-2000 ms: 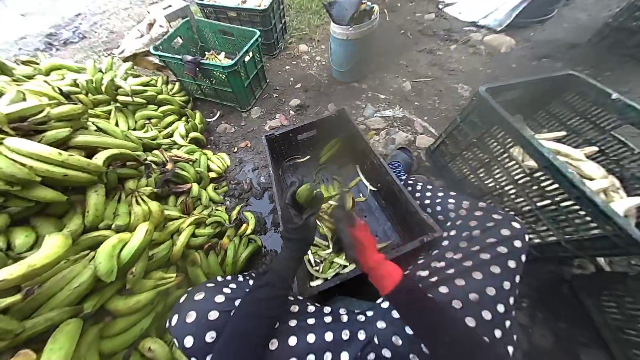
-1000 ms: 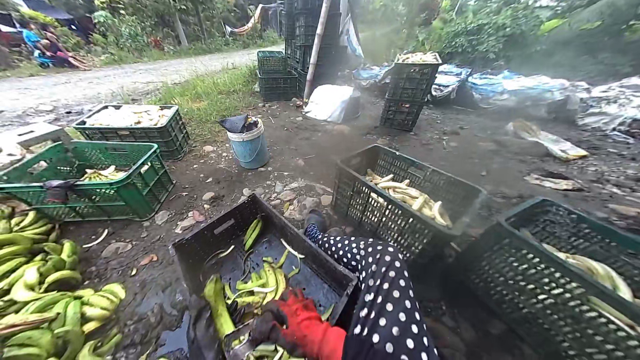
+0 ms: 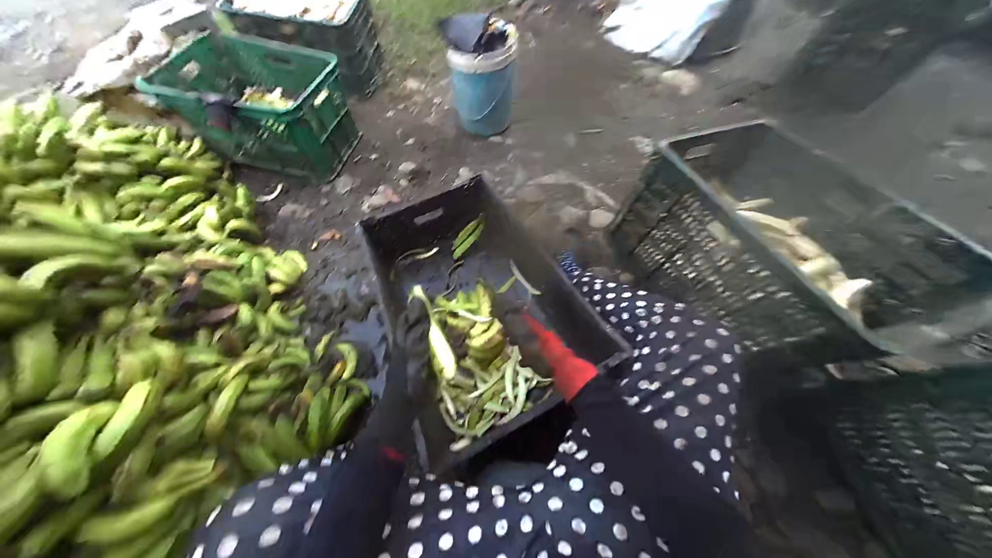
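A shallow black plastic crate (image 3: 496, 232) stands tilted before my knees, with plantain peel strips (image 3: 504, 387) and green plantain pieces (image 3: 484, 337) in it. My left hand (image 3: 411, 333), in a dark glove, is blurred at the crate's left side. Beside it a partly peeled plantain (image 3: 441, 349) shows a pale face; whether my fingers close on it is unclear. Over the crate's right half is my right hand (image 3: 546, 341), gloved in red with darkened fingers, close to the peels. Its fingertips are blurred, and I cannot tell if they hold anything.
A large heap of green plantains (image 3: 124, 310) lies at left. Behind it stand a green crate (image 3: 310, 132) and a darker crate (image 3: 360, 43). A blue bucket (image 3: 482, 93) stands farther back. At right, a dark green crate (image 3: 674, 248) holds peeled plantains (image 3: 810, 256). Stones dot the muddy ground.
The view has swung left and down since one second ago. Compared with two seconds ago, my left hand has moved from over the crate's middle to its left side.
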